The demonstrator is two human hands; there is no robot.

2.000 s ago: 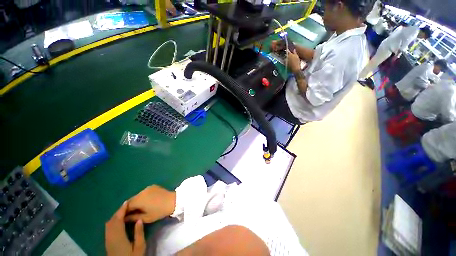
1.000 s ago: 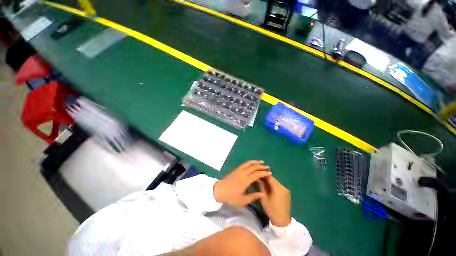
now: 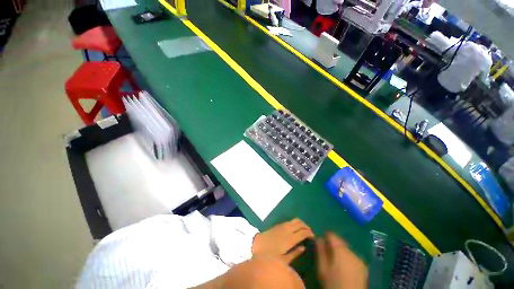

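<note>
My left hand [image 3: 283, 240] is at the near edge of the green bench, palm down, fingers slightly spread, with no object visible in it. My right hand [image 3: 341, 264] is close to its right, blurred, its lower part cut off by the picture's bottom; whether it holds anything cannot be told. A blank white sheet [image 3: 251, 179] lies just beyond my left hand. Behind it is a clear blister tray [image 3: 290, 144] with rows of dark round pieces. A blue box [image 3: 355, 195] with a clear bag inside is to the tray's right.
A black tote [image 3: 84, 195] with white lining and upright white sleeves [image 3: 151, 125] stands left of the bench, beside red stools [image 3: 97, 84]. Small parts [image 3: 379, 245], a dark parts grid [image 3: 408, 267] and a white machine box [image 3: 457, 273] are at the lower right. People work at the far right.
The view has swung left from the machine and a neighbouring worker to the tote and stools. My hands, earlier together, are now slightly apart.
</note>
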